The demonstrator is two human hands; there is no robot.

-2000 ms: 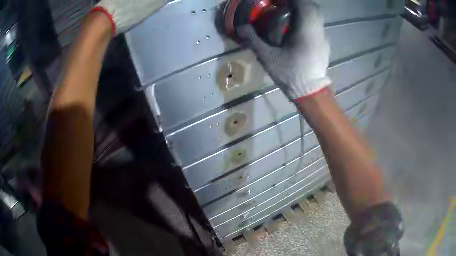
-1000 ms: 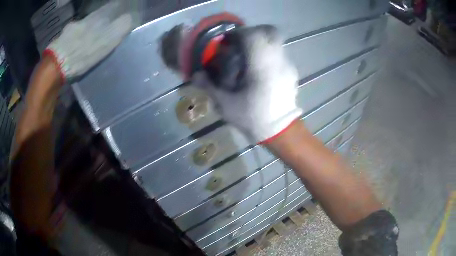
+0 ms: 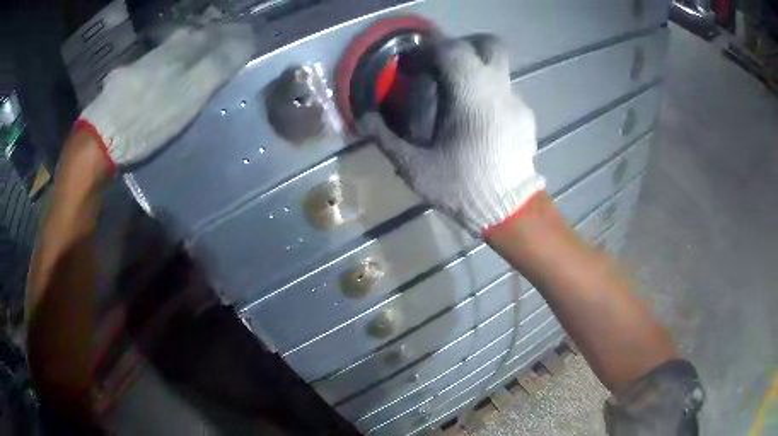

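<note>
My right hand (image 3: pixel 469 140), in a white knit glove with a red cuff, grips a red and black sander (image 3: pixel 399 85). The round reddish pad is at the top panel's face, just right of a round dull mark (image 3: pixel 295 100) with a small dark hole. My left hand (image 3: pixel 162 94), gloved the same way, lies over the upper left corner of the top panel (image 3: pixel 200 183), fingers extended, holding nothing that I can see. The grey panels are stacked with narrow dark gaps. More round marks (image 3: pixel 331 203) run down their faces in a line.
A thin hose (image 3: pixel 515 311) hangs in front of the lower panels. The stack rests on brownish wooden supports (image 3: pixel 533 381) above a speckled floor (image 3: pixel 559 400). A yellow floor line (image 3: pixel 765 413) shows at lower right. A dark area borders the stack's left side.
The sander first moved left and down in view, then slightly right, uncovering the top panel's round mark. My left hand shows more fully over the panel corner. The view has shifted.
</note>
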